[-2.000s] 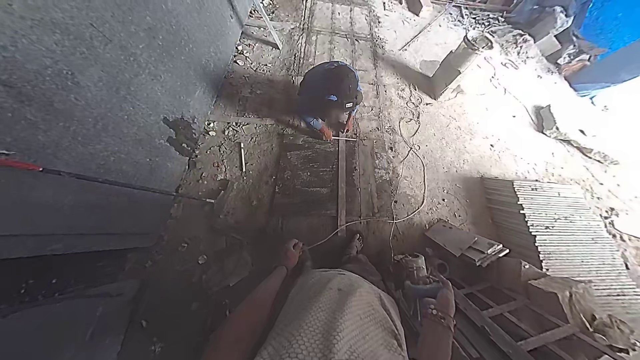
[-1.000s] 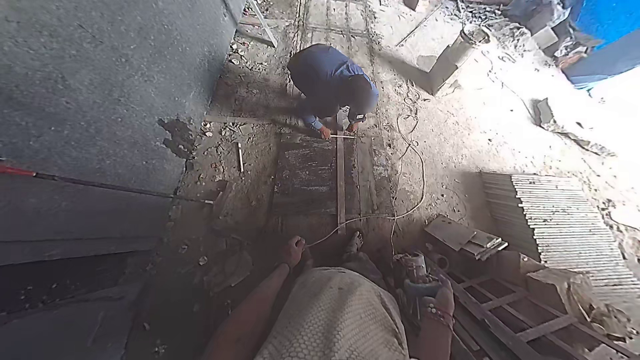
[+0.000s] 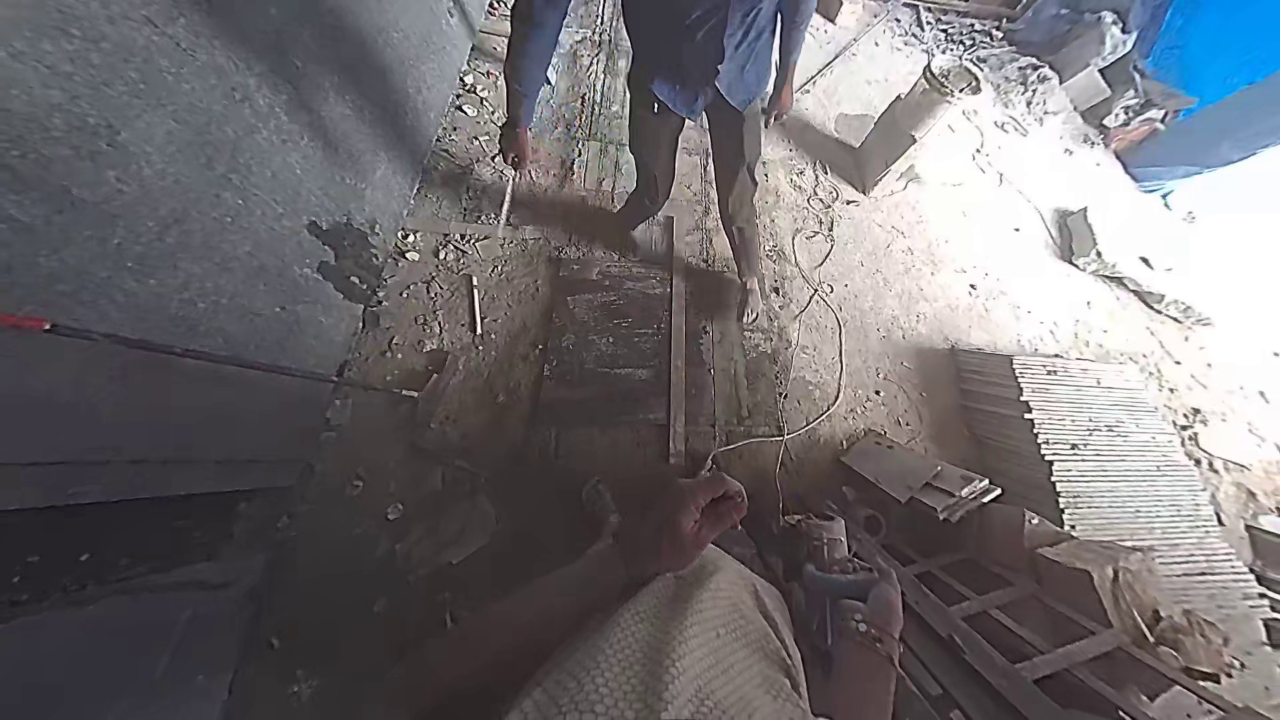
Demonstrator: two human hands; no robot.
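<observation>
My left hand [image 3: 690, 520] is closed over the pale cord [image 3: 755, 440], which runs from it across the ground. At the lower right my right hand [image 3: 870, 610] grips a corded power tool [image 3: 835, 570] by its body; its working end is hard to make out. Beyond my hands a long narrow strip [image 3: 677, 340] lies along the right side of a dark flat panel [image 3: 610, 340] on the ground. Another person [image 3: 690, 60] stands at the far end of the panel, with a thin light stick-like thing [image 3: 507, 200] hanging from one hand.
A grey wall [image 3: 200, 150] rises on the left, with a red-tipped rod [image 3: 200, 355] by it. To the right are loose boards [image 3: 915, 475], a stack of corrugated sheets [image 3: 1130, 460] and a slatted frame [image 3: 1000, 600]. A cylindrical object [image 3: 920, 110] stands farther back.
The other person, crouched with both hands at the strip's far end before, now stands, arms apart. My left hand has moved right, towards the power tool in my right hand.
</observation>
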